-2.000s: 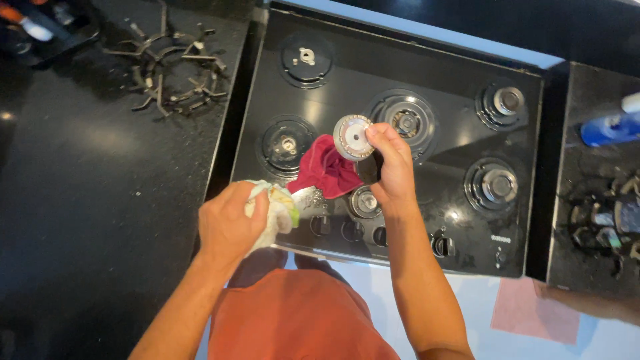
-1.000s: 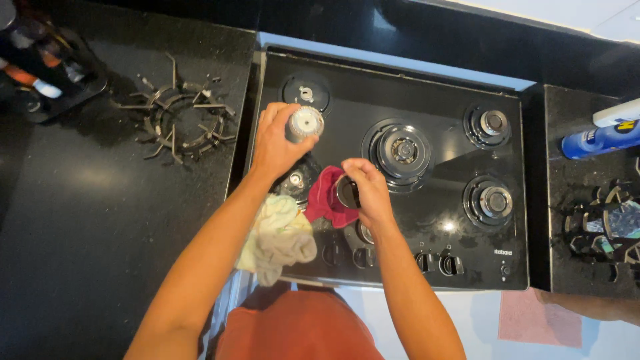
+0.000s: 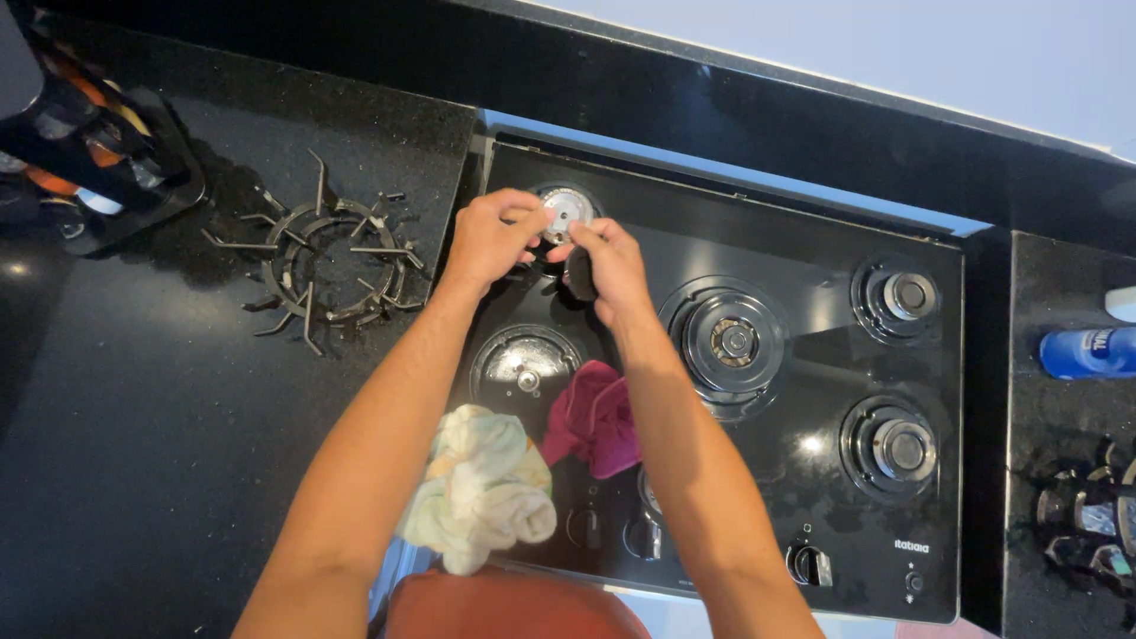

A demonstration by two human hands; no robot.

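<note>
Over the rear left burner of the black glass cooktop (image 3: 799, 213), both my hands hold a silver metal burner head (image 3: 566, 213). My left hand (image 3: 499, 238) grips its left edge with thumb and fingers. The thumb of my right hand (image 3: 611, 264) presses its lower right edge, and a dark round burner cap (image 3: 581, 273) is tucked in the same hand. A magenta cloth (image 3: 596, 419) lies on the glass beside my right forearm. The pale patterned cloth (image 3: 484, 488) lies bunched at the front left edge. The front left burner base (image 3: 527, 368) shows without a burner head.
A metal pan grate (image 3: 335, 257) lies on the dark counter at left, below a black rack of utensils (image 3: 169, 204). More burners, including the large central one (image 3: 735, 342), are on the cooktop. A blue bottle (image 3: 1087, 352) and another grate (image 3: 1096, 515) are at right.
My right hand has moved up from beside the magenta cloth to join my left hand at the burner head. Two seconds ago my left hand held the pale cloth, which now lies released.
</note>
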